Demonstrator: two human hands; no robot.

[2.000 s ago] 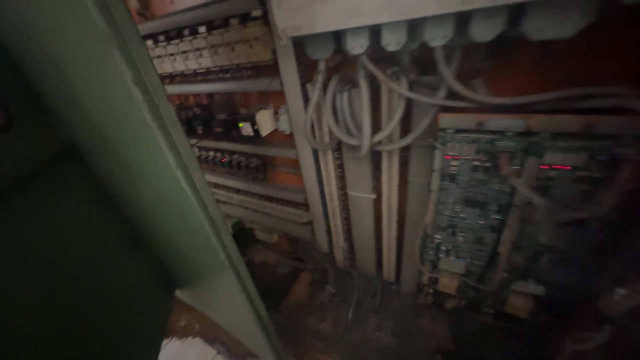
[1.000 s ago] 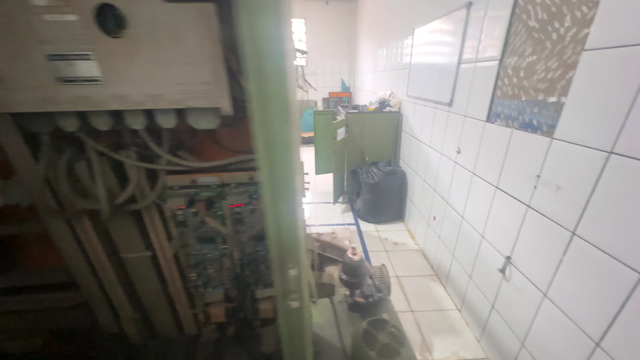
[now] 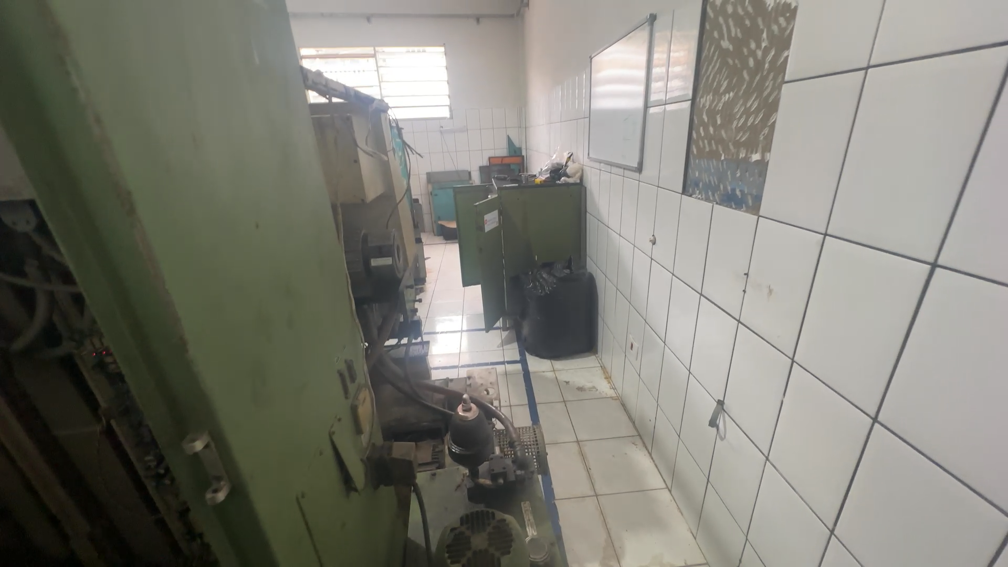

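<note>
Neither my left hand nor my right hand shows in the head view, so what they hold or touch is hidden. Close on the left stands a green metal cabinet panel [image 3: 236,236] with a metal latch [image 3: 208,468] low on its face. Behind its left edge, dark circuit boards and grey cables [image 3: 39,307] show in part. Just right of the panel sits a hydraulic unit with a black accumulator [image 3: 470,438], hoses and a round fan grille [image 3: 479,539]. Above it, a dark motor-like cylinder [image 3: 376,264] is fixed to the machine.
A white tiled wall [image 3: 787,331] with a whiteboard [image 3: 620,94] runs along the right. Farther back, a green metal cabinet [image 3: 543,224] has its doors ajar, with a black plastic-lined bin [image 3: 557,311] beside it. Blue lines mark the tiled floor [image 3: 622,472] between machine and wall.
The view has swung far right, from the open electrical cabinet with its boards and cables to the aisle beside the tiled wall. Neither hand shows in the earlier frames.
</note>
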